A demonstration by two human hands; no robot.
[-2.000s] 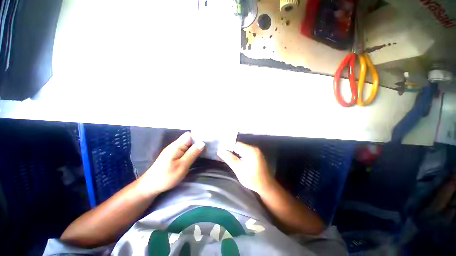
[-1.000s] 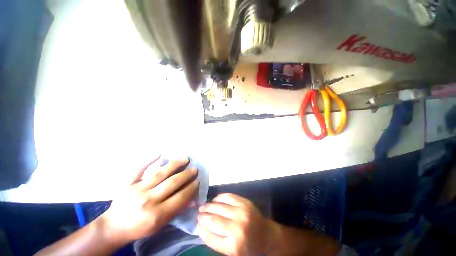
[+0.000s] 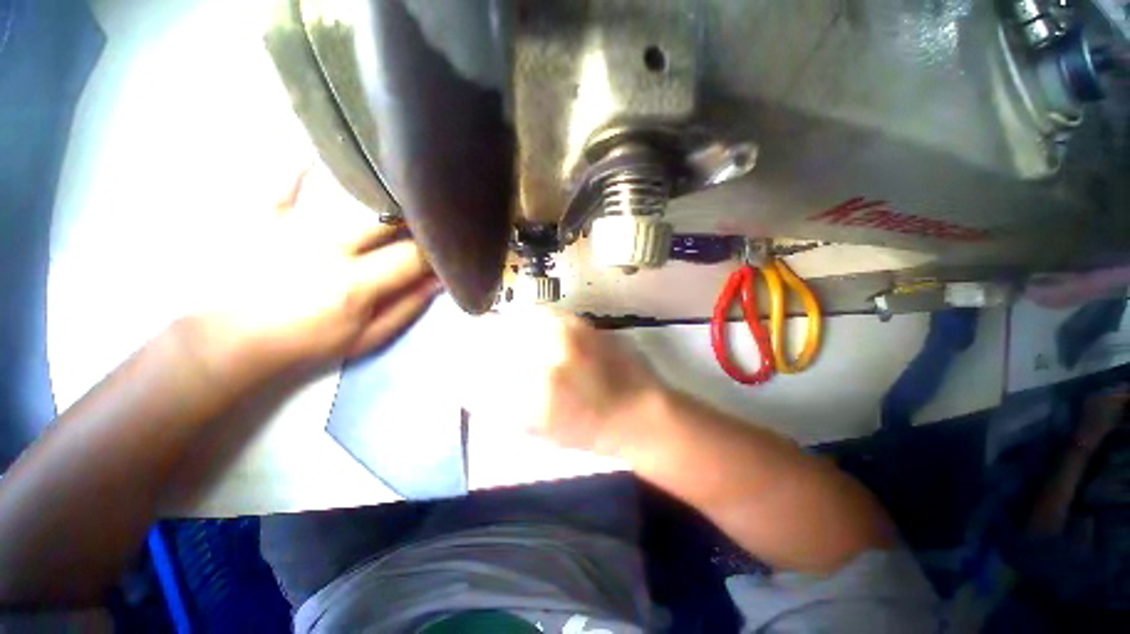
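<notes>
A pale-looking fabric piece [image 3: 403, 415] lies flat on the white table below the sewing machine head [image 3: 607, 87], its pointed lower end near the front edge. My left hand [image 3: 335, 279] rests on the fabric's upper left part, fingers reaching under the machine head. My right hand [image 3: 589, 384] is right of the fabric, just below the needle area; glare washes out its fingers, so its hold cannot be told. The needle and presser foot are hidden behind the dark cover. A cream ribbed tension knob [image 3: 631, 240] and a tiny ribbed knob [image 3: 545, 289] stand out from the head.
Scissors with red and yellow-orange handles [image 3: 767, 325] lie right of my right hand, beside a partly hidden phone or box [image 3: 701, 249]. A dark blue strip [image 3: 927, 368] hangs over the right edge. Dark cloth [image 3: 37, 124] is at far left; a blue crate [image 3: 223, 576] is below.
Both hands have moved from the front edge up to the needle area with the fabric, which now lies spread on the table. The view has shifted, and the machine head fills more of the top.
</notes>
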